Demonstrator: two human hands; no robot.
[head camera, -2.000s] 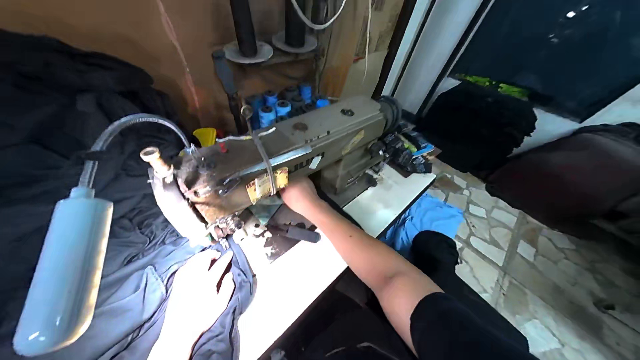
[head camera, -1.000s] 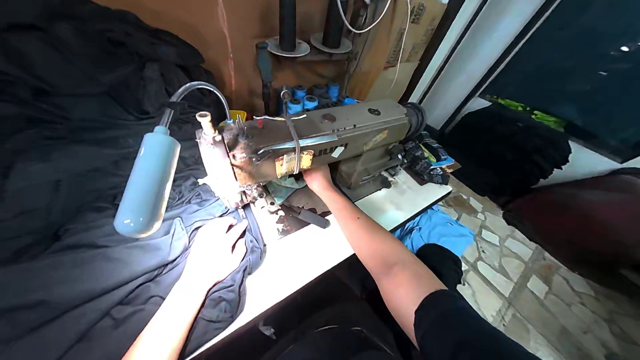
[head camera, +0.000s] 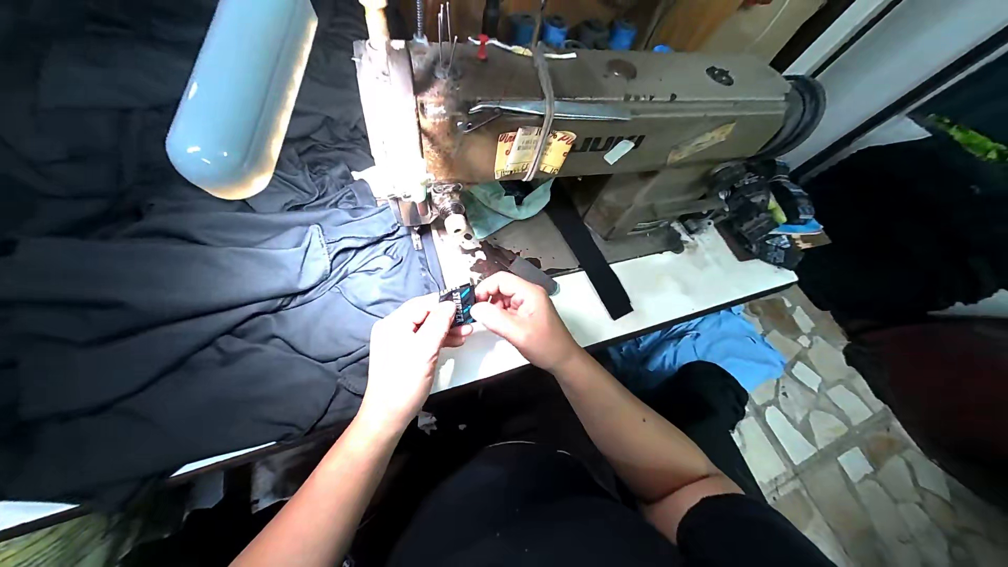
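Observation:
A small black woven label (head camera: 459, 305) with blue and white marks is pinched between my two hands, just in front of the sewing machine's presser foot area. My left hand (head camera: 409, 346) grips its left side, and my right hand (head camera: 521, 319) has its right side between thumb and fingers. Dark grey fabric (head camera: 339, 276) lies to the left, its edge by the needle area of the Juki industrial sewing machine (head camera: 622, 134). A black strip (head camera: 587, 252) runs from under the machine arm across the white table.
A blue-grey lamp (head camera: 240, 98) hangs at the upper left. Blue thread spools (head camera: 555, 33) stand behind the machine. Pale green cloth (head camera: 504, 206) lies under its arm. Black-wrapped items (head camera: 760, 209) sit at the table's right end, and blue fabric (head camera: 701, 346) lies below the edge.
My right hand has come out from beneath the machine arm and met my left hand, with the label between them. My left hand has left the fabric. The view is nearer the machine.

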